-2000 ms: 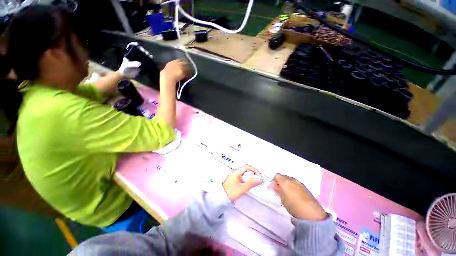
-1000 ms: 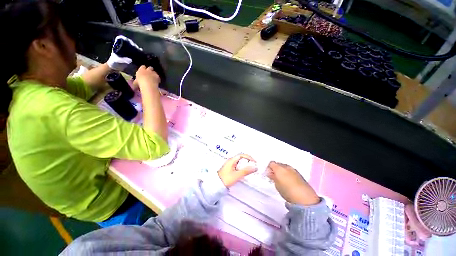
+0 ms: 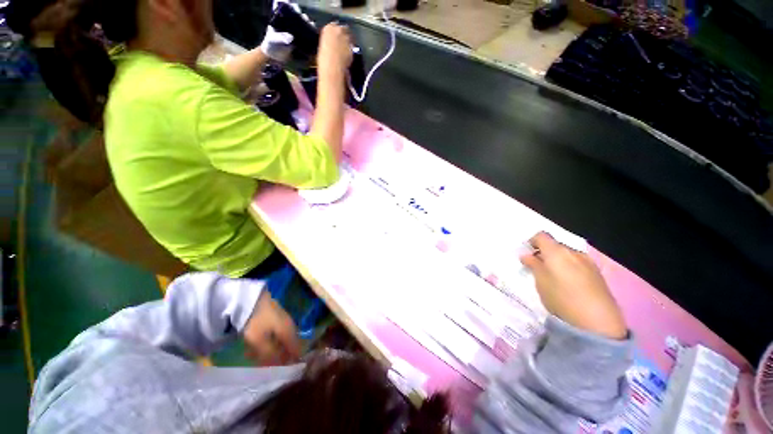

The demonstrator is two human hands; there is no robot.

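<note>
My right hand (image 3: 578, 284) is over the white strips on the bench, with thumb and fingertips together. A small pale piece, perhaps a sticker, shows at its fingertips, washed out by glare. My left hand (image 3: 271, 332) is low at the left, off the bench's front edge, blurred and partly hidden by its sleeve; I cannot tell whether it holds anything. Several loose white strips (image 3: 475, 315) lie flat on the pink table covering (image 3: 648, 307) in front of me.
A neighbour in a green top (image 3: 216, 144) sits at left, handling a black cylinder by a white cable (image 3: 377, 75). The dark conveyor belt (image 3: 508, 144) runs beyond the bench. A label stack (image 3: 702, 394) and desk fan (image 3: 766, 386) stand at right. Black parts (image 3: 670, 93) lie beyond the belt.
My left hand has moved from beside the right hand back toward my body, off the bench. My right hand remains over the strips. The view has shifted, so the neighbour appears higher and further right.
</note>
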